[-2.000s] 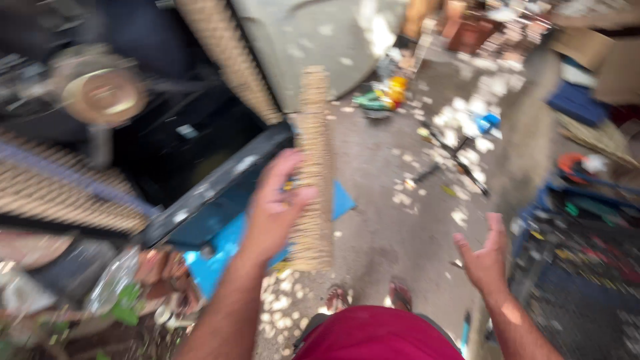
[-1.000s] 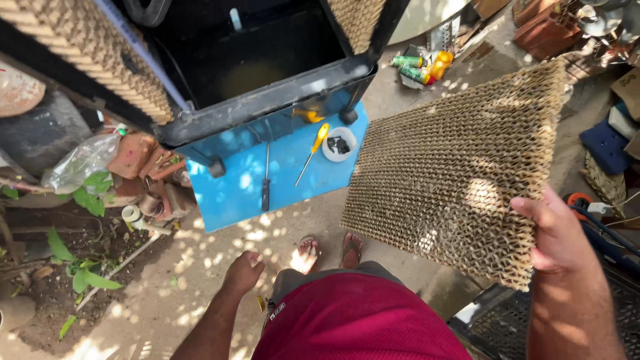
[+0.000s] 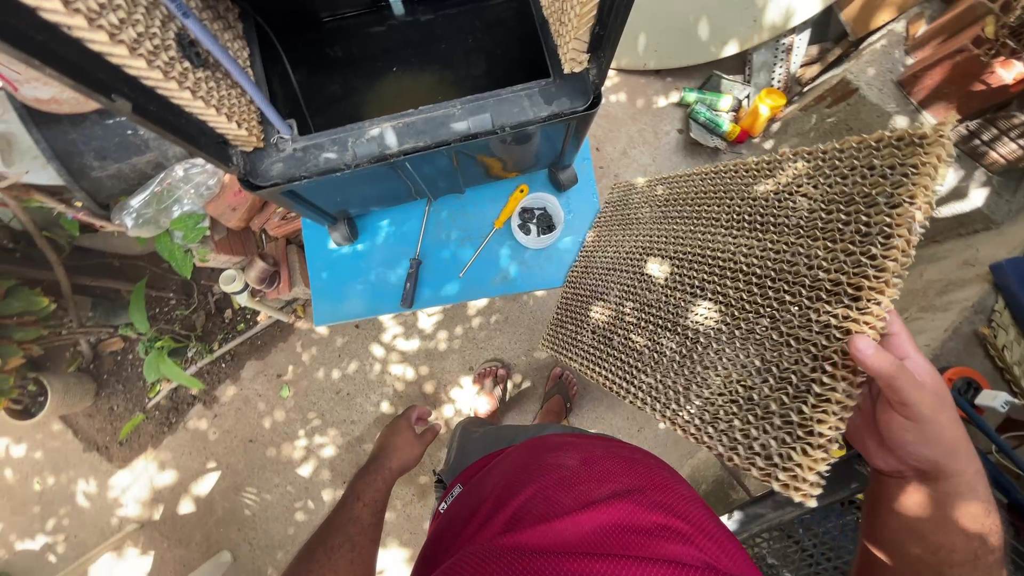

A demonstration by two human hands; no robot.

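Note:
My right hand (image 3: 904, 400) grips the right edge of a brown honeycomb evaporative cooling pad (image 3: 736, 296), its broad face turned up toward me. My left hand (image 3: 406, 440) hangs low in front of my shorts with fingers loosely curled; whether anything is in it cannot be told. Ahead stands the open black housing of an evaporative cooler (image 3: 424, 120) on casters, with similar pads at its left and right sides. On the blue board (image 3: 360, 280) below it lie a dark-handled screwdriver (image 3: 412, 276), a yellow-handled screwdriver (image 3: 504, 216) and a white tub (image 3: 560, 212) of small black parts.
Broken bricks (image 3: 232, 204), a clear plastic bag (image 3: 172, 196) and plants (image 3: 164, 360) line the left side. Batteries or small cans (image 3: 712, 112) lie near a yellow bottle (image 3: 762, 110) at upper right. A black mesh-topped object (image 3: 816, 528) is beside my right arm.
Two seconds ago the pad was edge-on by my left hand; one second ago my right hand held it, broad face showing. Since then, my left hand has stayed low and the grip is unchanged.

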